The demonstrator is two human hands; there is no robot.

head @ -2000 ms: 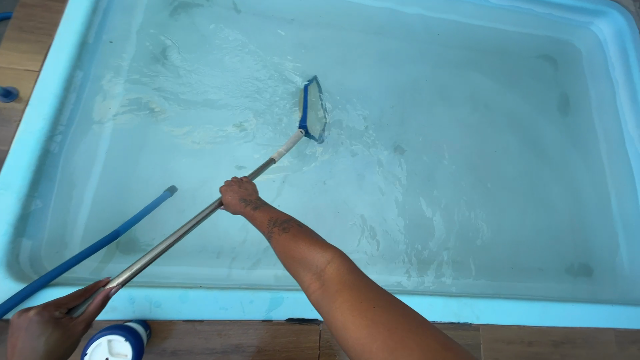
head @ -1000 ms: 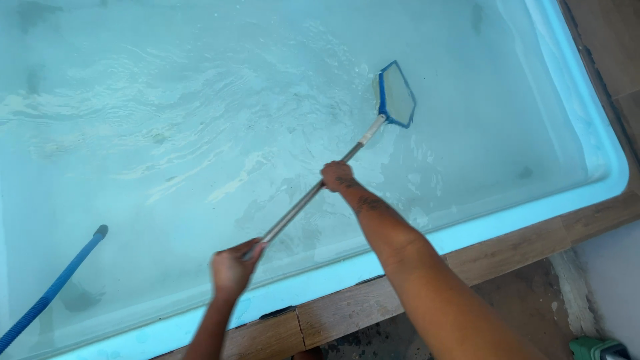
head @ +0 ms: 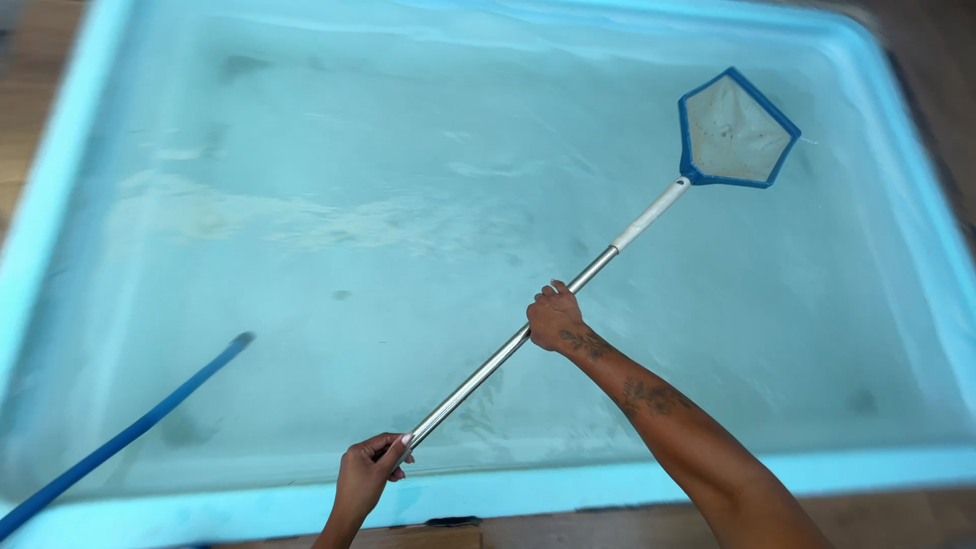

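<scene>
My right hand [head: 554, 316] is closed around the middle of a metal pole [head: 480, 374] of a pool skimmer. My left hand [head: 372, 469] grips the pole's lower end, above the near rim. A white sleeve joins the pole to the skimmer net [head: 736, 133], which has a blue five-sided frame and pale mesh with small dark specks on it. The net is over the far right part of the pool; whether it touches the water cannot be told.
The light blue pool rim [head: 595, 488] runs along the near side. A blue hose [head: 145, 419] reaches over the rim at the lower left, its dark end over the water. Wooden decking [head: 564, 530] surrounds the pool. Dark patches show under the water.
The net has moved to the far right part of the pool and now shows its mesh broadly. Both hands have stayed on the pole. The view has shifted.
</scene>
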